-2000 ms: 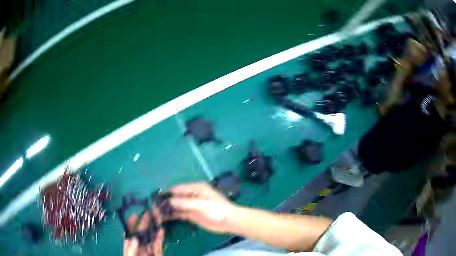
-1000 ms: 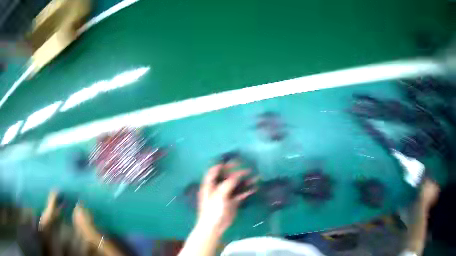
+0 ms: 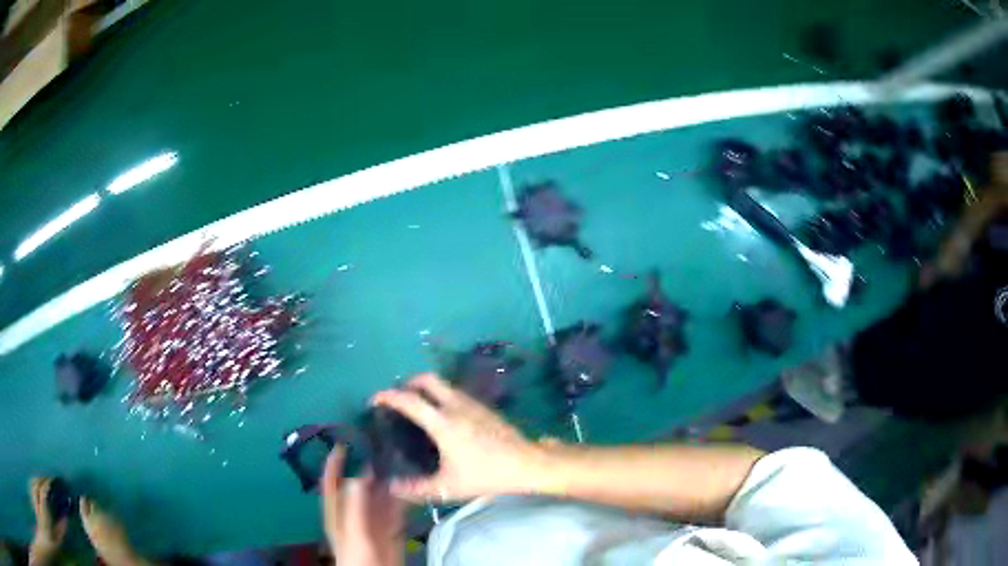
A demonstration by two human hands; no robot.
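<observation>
A black squarish module (image 3: 400, 442) is between my hands near the bottom centre. My right hand (image 3: 470, 442) is closed around its upper and right sides. My left hand (image 3: 363, 514), blurred, is against its lower left side and the bottom edge cuts it off. A black open frame (image 3: 310, 451) is just left of my left fingertips; whether they touch it is unclear. Black modules lie to the right: one (image 3: 489, 370) beside my right hand, then a second (image 3: 579, 359), a third (image 3: 654, 328) and a fourth (image 3: 767, 325).
A red and white heap (image 3: 205, 332) lies left, with a black part (image 3: 80, 377) beside it. One module (image 3: 547, 212) is near the white edge strip (image 3: 442, 158). A white-ended brush (image 3: 835, 276) lies by a black cluster (image 3: 851, 166). Another person's hands (image 3: 50, 514) show lower left; a dark-clothed person is right.
A second ago one hand was over a black part at the centre; now both my hands are together around a module, lower and further left. The view has turned and is less blurred.
</observation>
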